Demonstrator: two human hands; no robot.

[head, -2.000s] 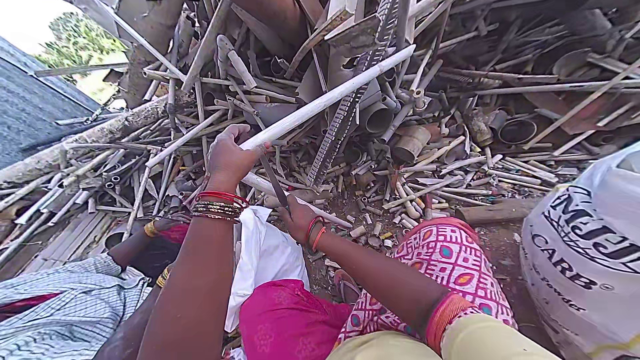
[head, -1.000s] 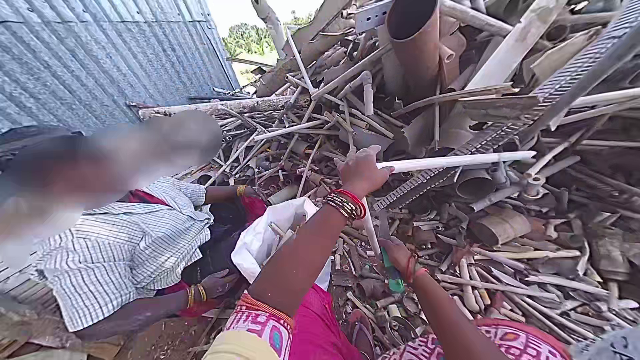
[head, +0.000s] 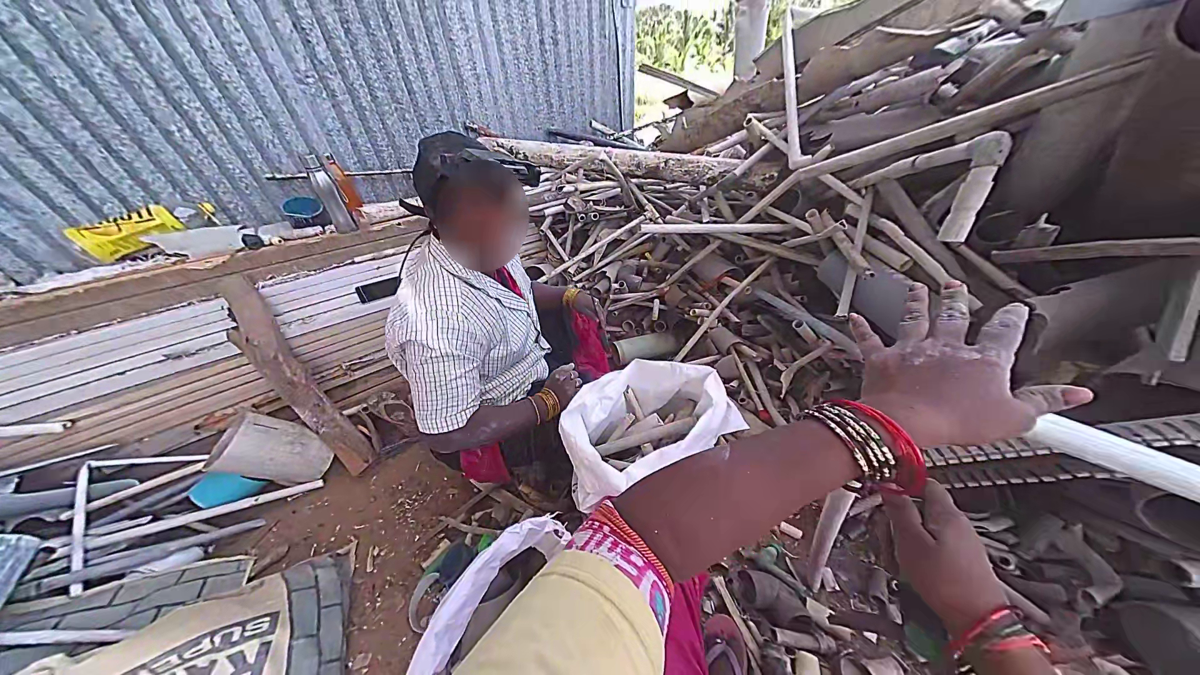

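My left hand point(head: 947, 375) is raised palm down with its fingers spread. A white plastic pipe point(head: 1116, 457) runs from beneath its thumb side to the right edge; the hand is not closed round it. Below, my right hand point(head: 942, 558) has its fingers at the red and gold bangles point(head: 872, 445) on my left wrist; its palm side is hidden, so I cannot tell whether it holds a tool. Another pipe piece point(head: 829, 534) stands tilted just left of it. An open white sack point(head: 595, 450) of cut pipe pieces point(head: 647, 431) stands left of my hands.
A co-worker point(head: 469, 337) sits beyond the sack. A large heap of scrap pipes point(head: 712, 272) spreads behind and right. Stacked long strips point(head: 187, 337), a wooden plank point(head: 295, 375) and a corrugated metal wall point(head: 309, 103) are at left. A second white sack point(head: 487, 591) is close to me.
The view has swung left toward the co-worker. My left hand, closed on the white pipe two seconds ago, now has spread fingers. The green-handled tool at my right hand no longer shows clearly.
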